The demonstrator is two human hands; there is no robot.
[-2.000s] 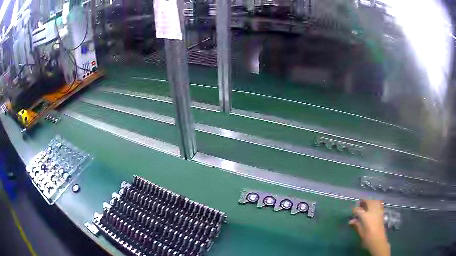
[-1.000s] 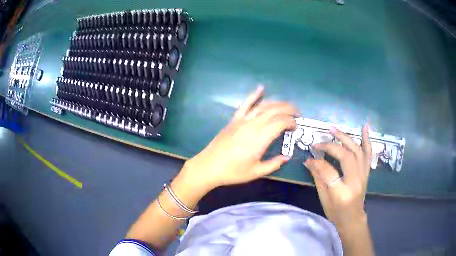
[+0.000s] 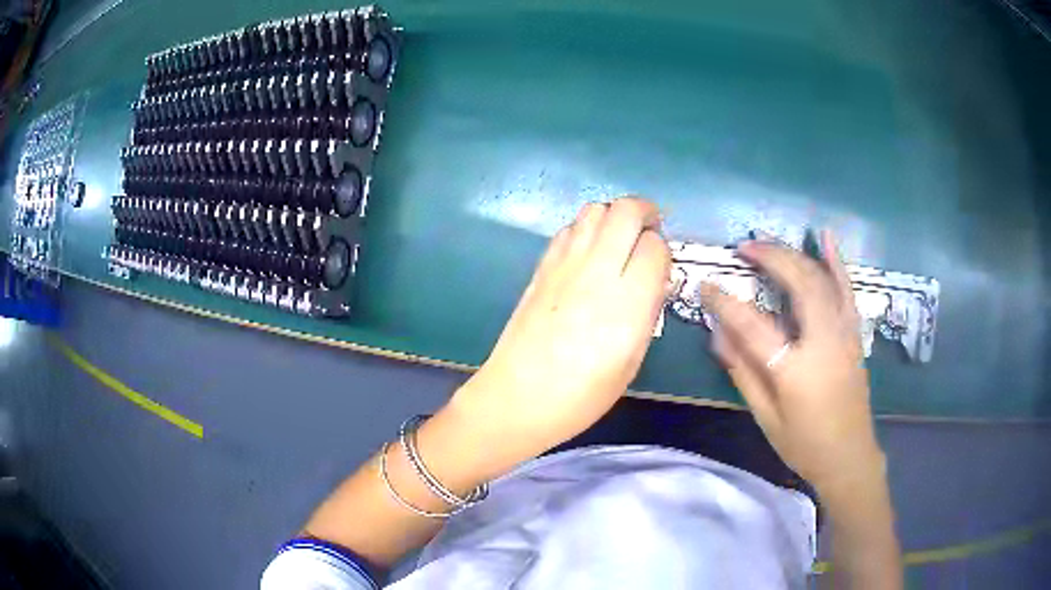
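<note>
A silver-white four-unit strip [image 3: 910, 302] lies on the green bench near its front edge, right of centre, its straight rail on the far side. My left hand [image 3: 599, 305] is at the strip's left end, fingers closed on it; the fingertips are partly hidden behind the hand. My right hand [image 3: 801, 334], slightly blurred, is over the middle of the strip with fingers spread and bent; its fingertips are at the strip's face and cover some round spots. Whether it grips the strip I cannot tell.
A large stack of black ribbed strips [image 3: 236, 167] with black discs at its right end stands on the bench at left. A flat pale patterned sheet [image 3: 44, 190] lies at far left, with a small dark round piece [image 3: 77, 194] beside it. The bench's front edge [image 3: 432, 362] runs before me.
The view has swung down to the near bench since the earliest frame. In the last second, my left hand has closed in at the strip's end, and my right fingers have shifted over it.
</note>
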